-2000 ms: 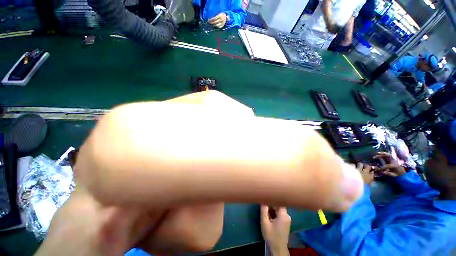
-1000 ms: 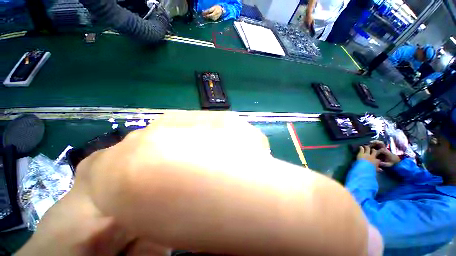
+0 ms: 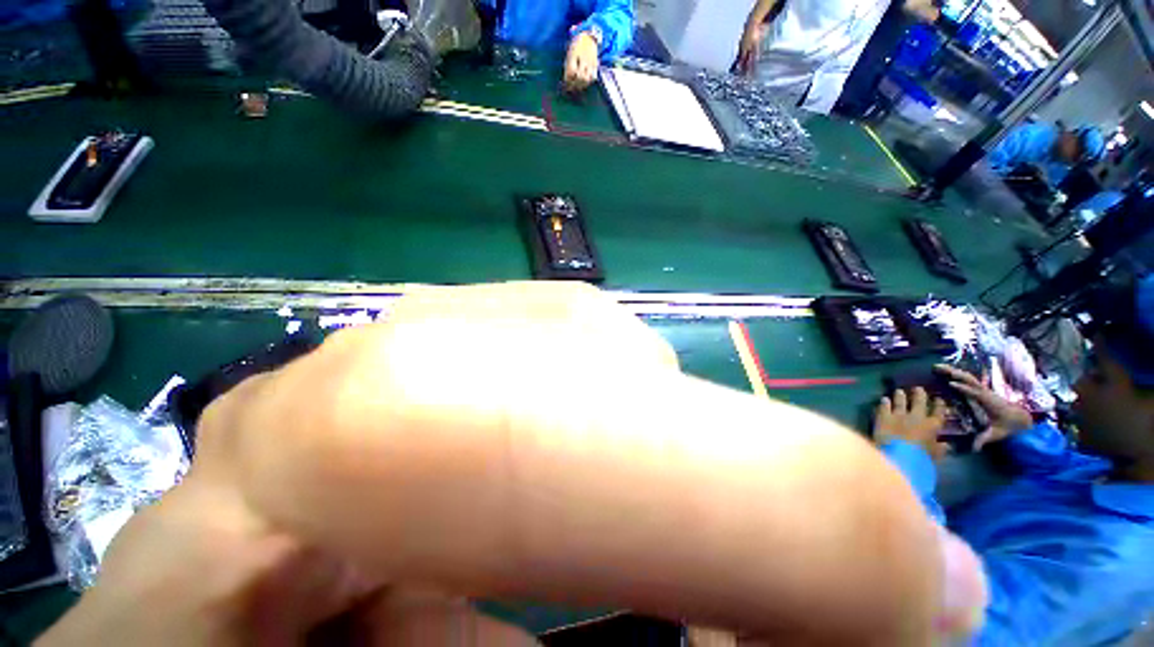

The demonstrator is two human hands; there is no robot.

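Observation:
A bare hand, by its side my left hand (image 3: 544,468), fills the lower middle very close to the camera, blurred and overexposed. One finger stretches right, the others curl below; whether it holds anything is hidden. A sliver of skin at the bottom edge, likely my right hand (image 3: 711,637), is cut off. A dark edge of some object (image 3: 614,628) shows beside it. Beyond the hand, a black phone housing (image 3: 562,238) with an orange strip lies on the green belt. Another housing (image 3: 94,172) sits on a white tray (image 3: 51,209) at the far left.
Two more housings (image 3: 840,255) lie on the belt at right. A black parts tray (image 3: 850,331) is near a person in blue (image 3: 1063,556) working at right. A crumpled clear bag (image 3: 108,468) and dark disc (image 3: 61,344) are at left. A grey hose (image 3: 316,70) hangs above.
The housings on the belt have shifted right. My left hand's outstretched finger sits lower than two seconds ago. The small hand then seen at bottom centre is now almost out of the picture.

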